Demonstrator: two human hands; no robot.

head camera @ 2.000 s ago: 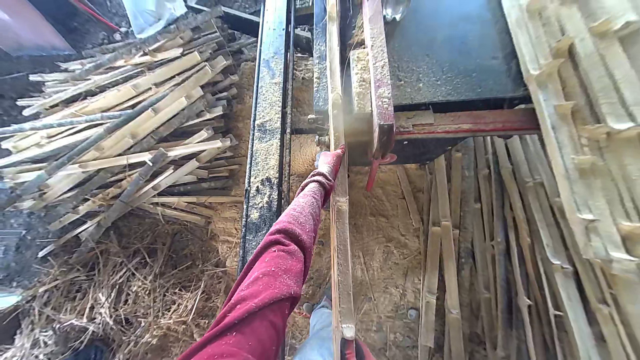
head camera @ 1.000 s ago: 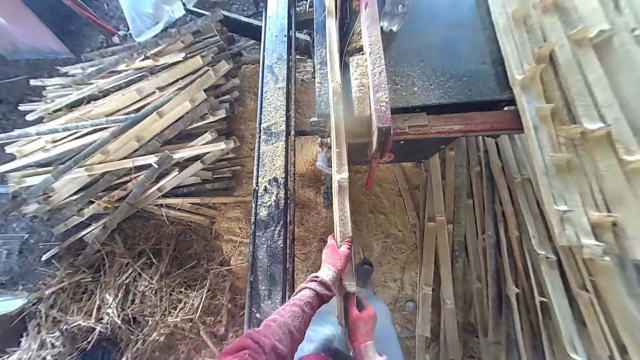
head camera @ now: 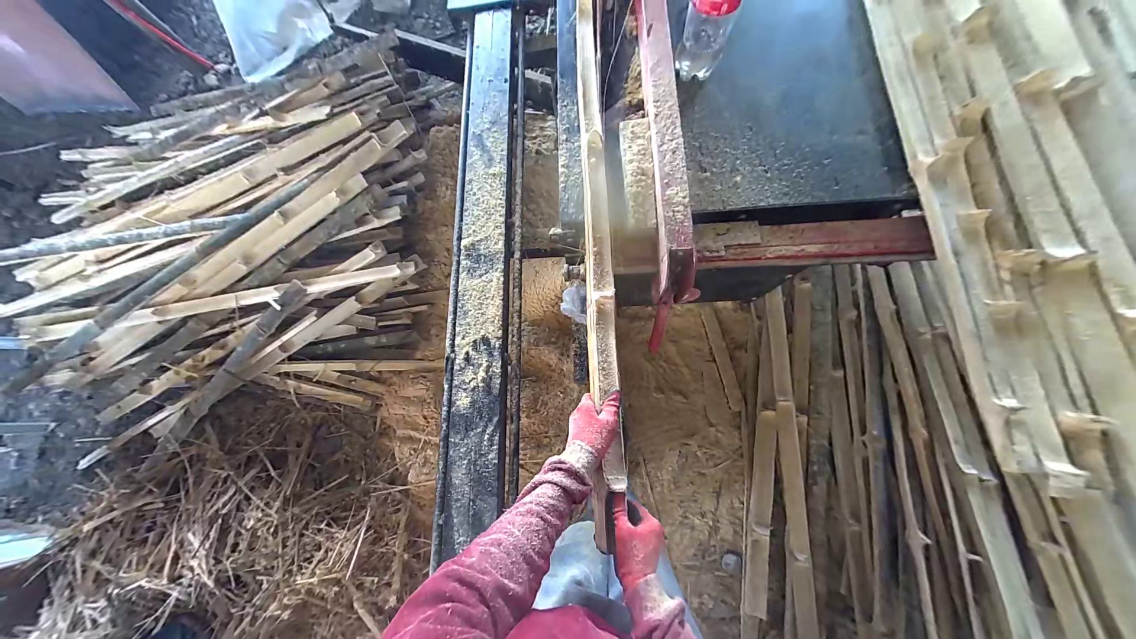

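My left hand [head camera: 593, 426], in a red glove dusted with pale powder, is closed around a long split bamboo strip [head camera: 599, 266] at the lower middle. My right hand [head camera: 637, 537], also in a red glove, grips the near end of the bamboo, below and to the right of my left hand. The strip runs straight away from me, between a dark metal rail [head camera: 484, 266] on the left and a red metal bar [head camera: 666, 133] on the right. Its far part passes out at the top edge.
Split bamboo lies piled [head camera: 266, 222] at left, above shredded fibres [head camera: 257, 532]. At right a dark metal table [head camera: 790, 106] with a red edge beam [head camera: 808, 241] holds a plastic bottle [head camera: 706, 40]. More bamboo strips [head camera: 1021, 222] slope along the right side; others [head camera: 785, 444] lie below. Sawdust covers the ground.
My left hand has moved back toward me along the bamboo from beside the red bar. My right hand, barely showing two seconds ago, has come into fuller view.
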